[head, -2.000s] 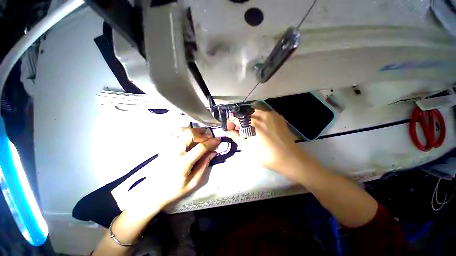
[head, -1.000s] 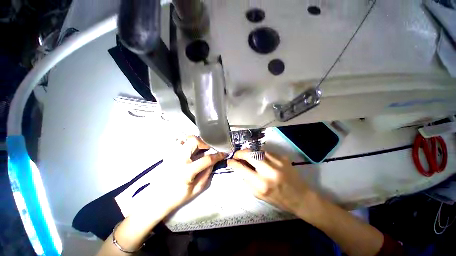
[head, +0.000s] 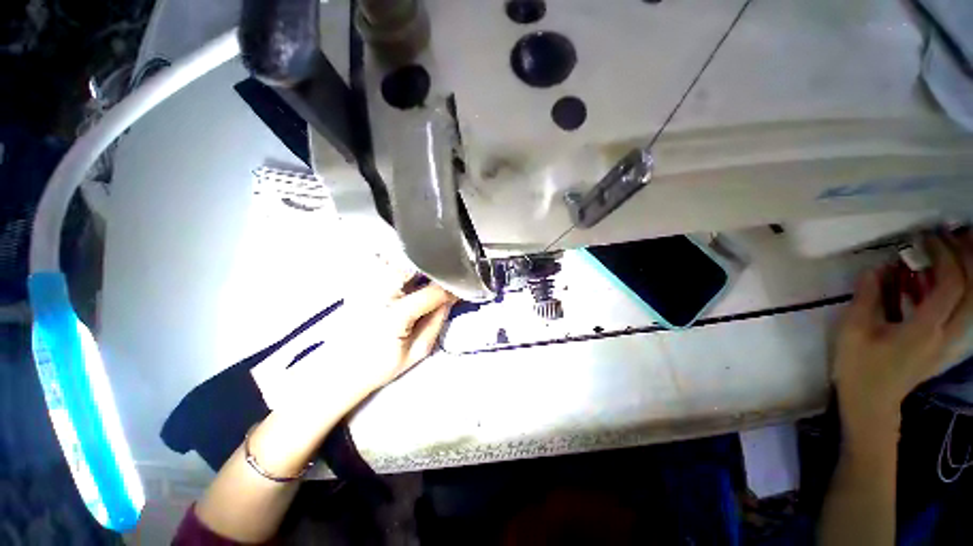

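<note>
My left hand (head: 389, 347) lies on the table just left of the needle, fingertips together at the edge of a dark piece partly hidden under them. A black curved piece (head: 213, 407) and a white curved strip (head: 290, 370) with a dark slot extend below my left forearm and hand. The presser foot area (head: 499, 279) is beside my left fingertips, under the off-white sewing machine (head: 437, 192). My right hand (head: 907, 309) is at the far right, its fingers around the red-handled scissors (head: 910, 286), which are mostly covered.
A phone (head: 667, 279) with a pale teal case lies right of the needle. The lit lamp (head: 85, 416) stands at left on its pale neck. Stacked pale strips (head: 288, 187) lie left of the machine head. A thread guide (head: 613, 189) is on the head.
My right hand has left the needle area and moved far right onto the red-handled scissors. My left hand stays beside the needle with the cloth.
</note>
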